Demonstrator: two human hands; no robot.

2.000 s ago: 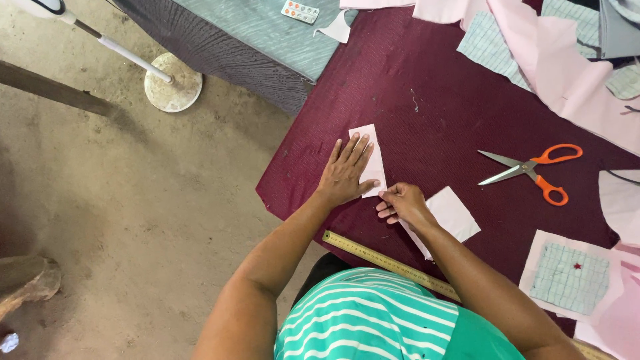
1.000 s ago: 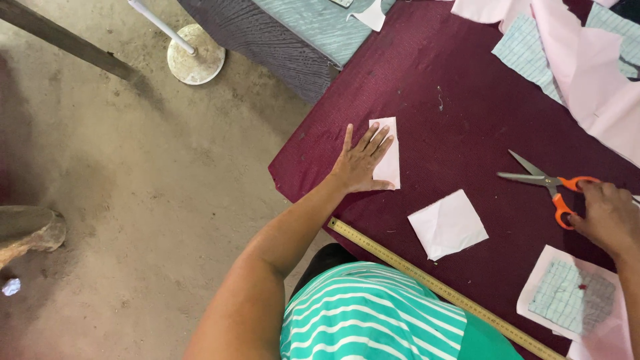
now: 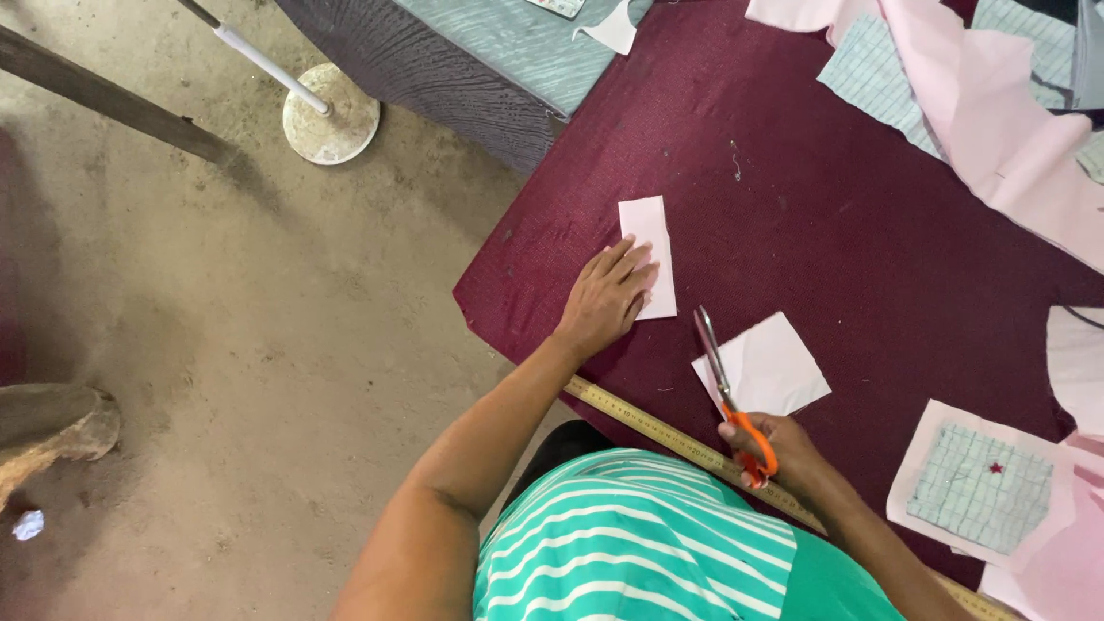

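Flat on the maroon cloth (image 3: pixel 776 241) of the table lies a narrow, folded-looking pink fabric strip (image 3: pixel 647 220). My left hand (image 3: pixel 608 297) rests on its lower left part, fingers apart, pressing rather than gripping. Lower right, my right hand (image 3: pixel 768 448) holds scissors with orange handles (image 3: pixel 718 366) by the loops, the blades nearly together and pointing up toward the strip's lower end. Beneath the blades is a squarish pink fabric piece (image 3: pixel 776 366), partly covered by them. A yellow measuring stick (image 3: pixel 638 418) runs along the near table edge, partly hidden under my right forearm.
A pink square with a checked patch (image 3: pixel 979 487) and a small red star lies at lower right. Pink cloth (image 3: pixel 966 103) and checked pieces (image 3: pixel 884 82) spread across the upper right. A grey-blue covered surface (image 3: pixel 517 52) adjoins at the top. A round stand base (image 3: pixel 331 114) is on the floor.
My right hand first was by the strip, then reached the scissors at the right, and now has brought them left over the squarish pink piece. My left hand stays on the strip.
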